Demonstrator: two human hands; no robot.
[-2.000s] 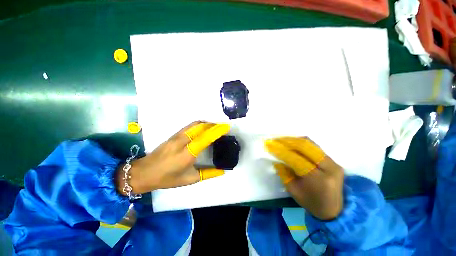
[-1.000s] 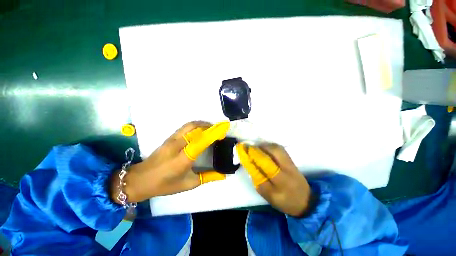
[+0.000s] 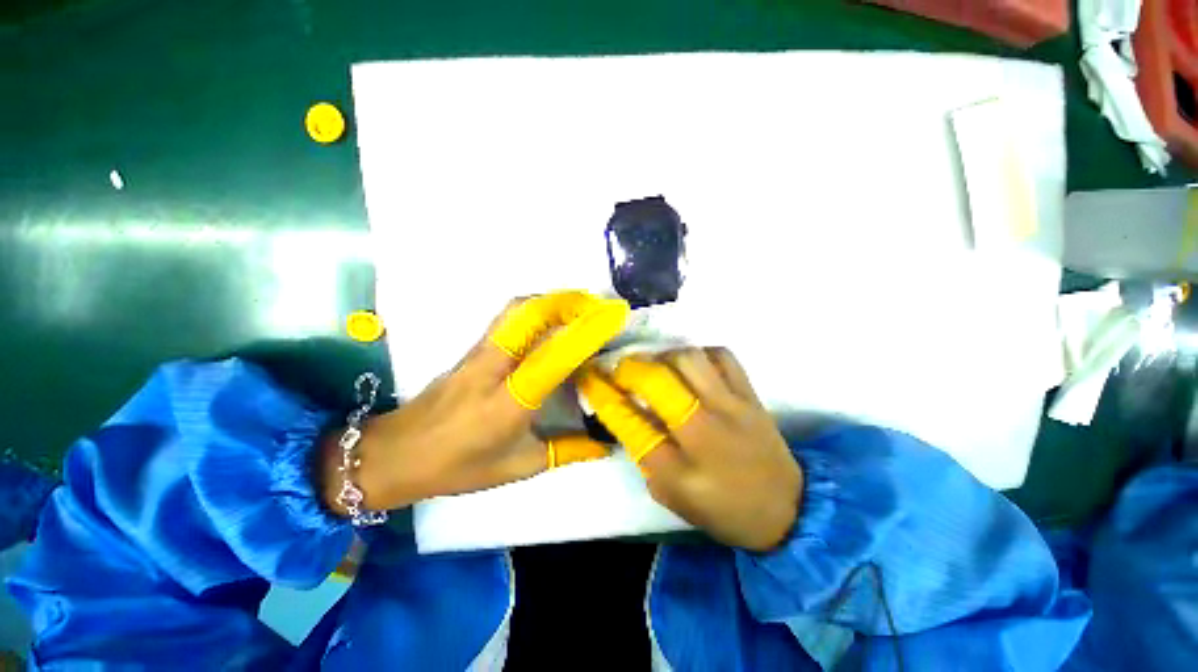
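A black smartwatch body (image 3: pixel 646 252) lies screen up on the white foam sheet (image 3: pixel 512 158). A second black watch body (image 3: pixel 595 427) is mostly hidden under my fingers, just below it. My left hand (image 3: pixel 453 414), with yellow finger cots and a chain bracelet, holds this watch between thumb and fingers. My right hand (image 3: pixel 716 440), also in yellow finger cots, lies over the same watch with its fingers closed together. A small whitish piece shows at the right fingertips, partly hidden; a thin clear film (image 3: pixel 636 334) seems to show between the hands.
Yellow finger cots (image 3: pixel 325 124) lie left of the sheet on the green bench (image 3: pixel 171 302). A pale yellow pad (image 3: pixel 1020 194) is at the sheet's upper right. A crumpled wipe (image 3: pixel 1093 352), a translucent bottle (image 3: pixel 1130 232) and red foam trays (image 3: pixel 985 16) are beyond. A blue sleeve is at far right.
My right hand has moved left from beside the watch to over it, its fingertips now further across it. My left hand stays around the watch. The view has shifted slightly.
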